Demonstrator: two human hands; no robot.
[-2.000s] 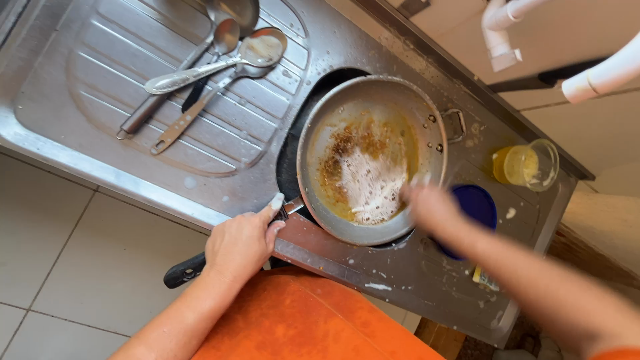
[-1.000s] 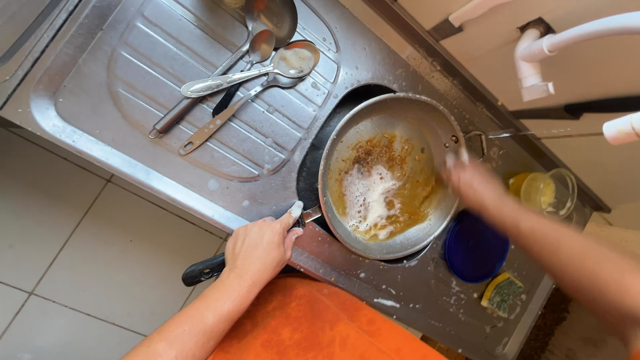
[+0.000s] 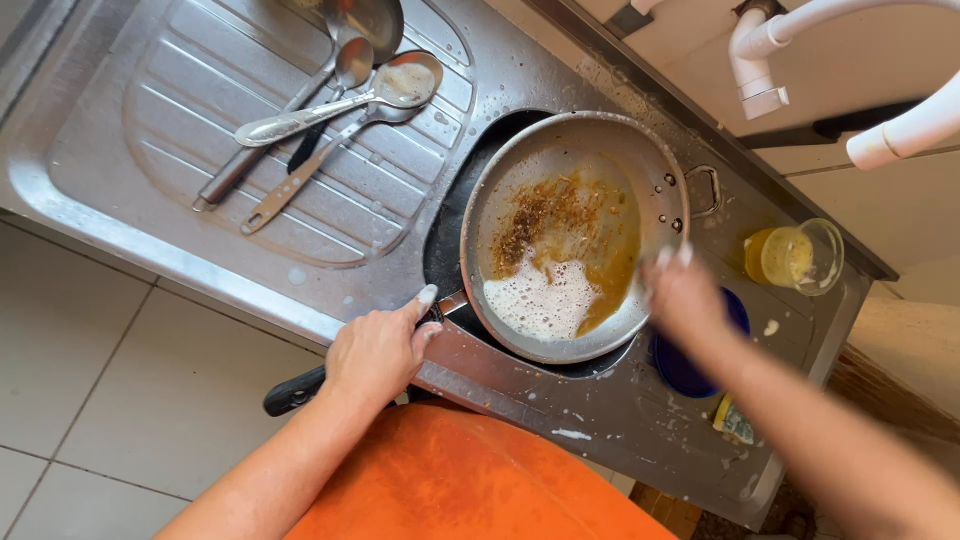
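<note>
A metal frying pan with brown residue, yellowish liquid and white foam inside rests over the sink opening. My left hand is closed around its black handle, close to the pan. My right hand, blurred, is at the pan's right rim, its fingers bent; whether it holds anything cannot be told. Just beneath that hand lies a round blue lid or dish, partly hidden. A yellow and green sponge sits beside my right forearm.
Several spoons and ladles, one a foam-filled spoon, lie on the ribbed drainboard. A clear cup with yellow content stands at the right. White faucet pipes project from the wall above. Foam spots the steel counter.
Inside the pan, the foam and liquid have shifted and spread along the lower side. My left hand keeps its grip on the handle, while my right hand stays blurred near the right rim.
</note>
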